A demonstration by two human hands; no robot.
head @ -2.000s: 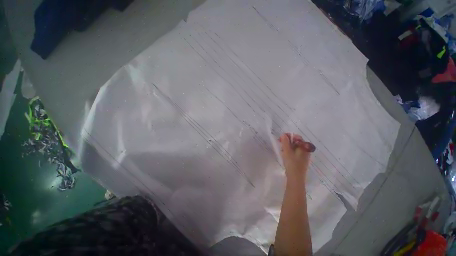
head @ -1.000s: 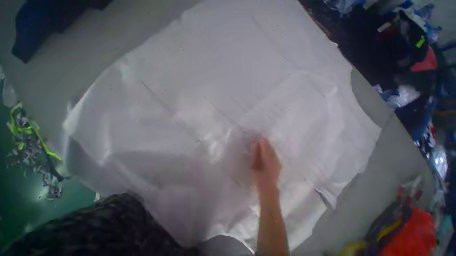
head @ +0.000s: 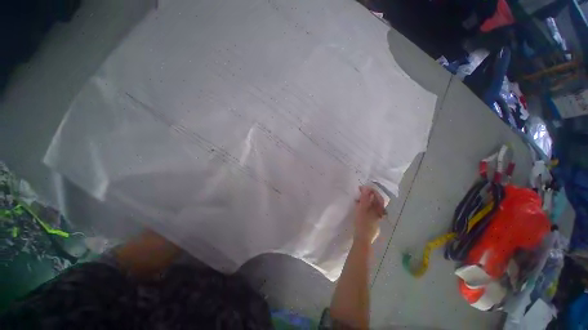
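Observation:
The large white, slightly shiny pattern sheet (head: 193,129) lies wrinkled on the pale grey table, with thin parallel lines and slits across it. My right hand (head: 372,201) is at the sheet's lower right edge, beside a slit near the corner. Its fingers are curled and blurred; whether they hold anything cannot be told. My left hand or forearm (head: 147,254) shows only as a blurred patch of skin at the sheet's lower left edge, beside the dark patterned sleeve. Its fingers cannot be made out.
A crumpled red bag (head: 516,222), a yellow tape measure (head: 438,243), dark cord loops (head: 467,216) and red-and-white handles (head: 496,164) lie on the table's right side (head: 412,225). Plastic and cloth clutter is beyond the right edge. Fabric scraps (head: 29,222) lie at lower left.
The view has shifted right, showing more of the red bag and tape. My right hand has moved from the sheet's middle to its lower right edge. Skin of my left arm has come into view.

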